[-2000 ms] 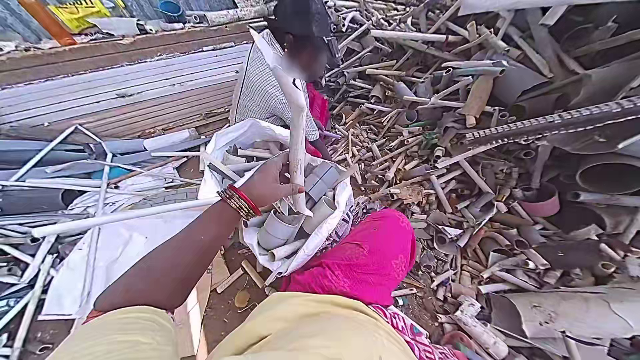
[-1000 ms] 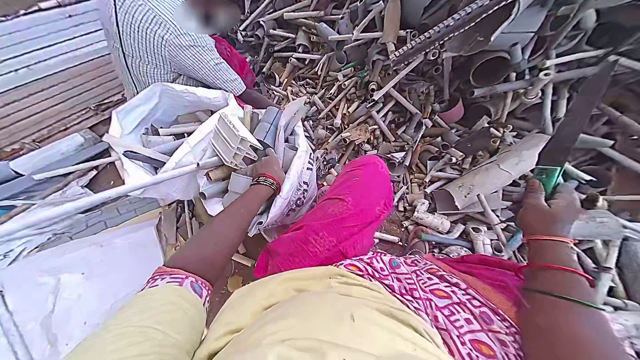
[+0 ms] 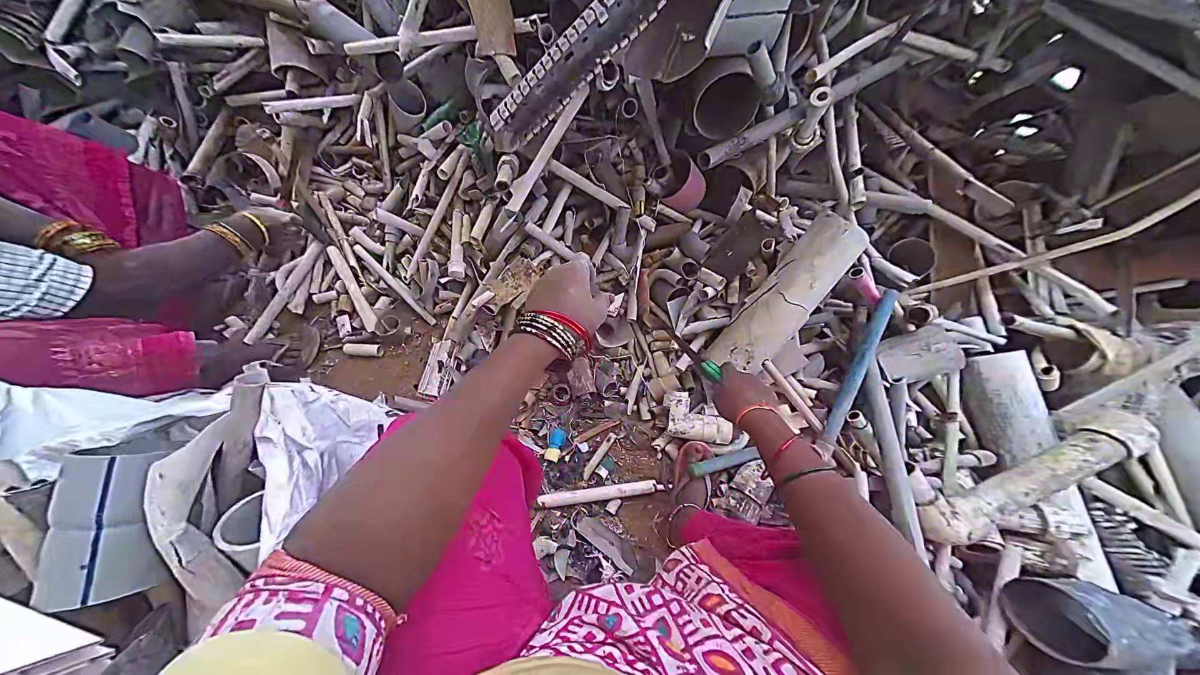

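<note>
My left hand (image 3: 569, 298) reaches into the heap of scrap plastic pipes (image 3: 450, 225), its fingers against the pieces; whether it grips one cannot be told. Lower and to the right, my right hand (image 3: 745, 396) is closed around the green handle (image 3: 712, 371) of a bladed tool. Its dark blade (image 3: 682, 347) points up and left over the pipe pieces. A wide, cracked pipe piece (image 3: 797, 291) lies just beyond that hand. At the lower left stands a white sack (image 3: 314, 436) holding grey pipe and sheet pieces (image 3: 112, 525).
Another person's hand (image 3: 267, 230) is at the heap on the left. A blue pipe (image 3: 861, 366) leans at the right, near thick pipes and an elbow joint (image 3: 975, 516). A dark perforated strip (image 3: 572, 75) juts over the heap. My foot (image 3: 692, 478) is among scraps.
My left hand has left the white sack, where it was one second ago, and is now at the heap. The right hand's blade, raised earlier, is now low over the pieces. The view has swung right.
</note>
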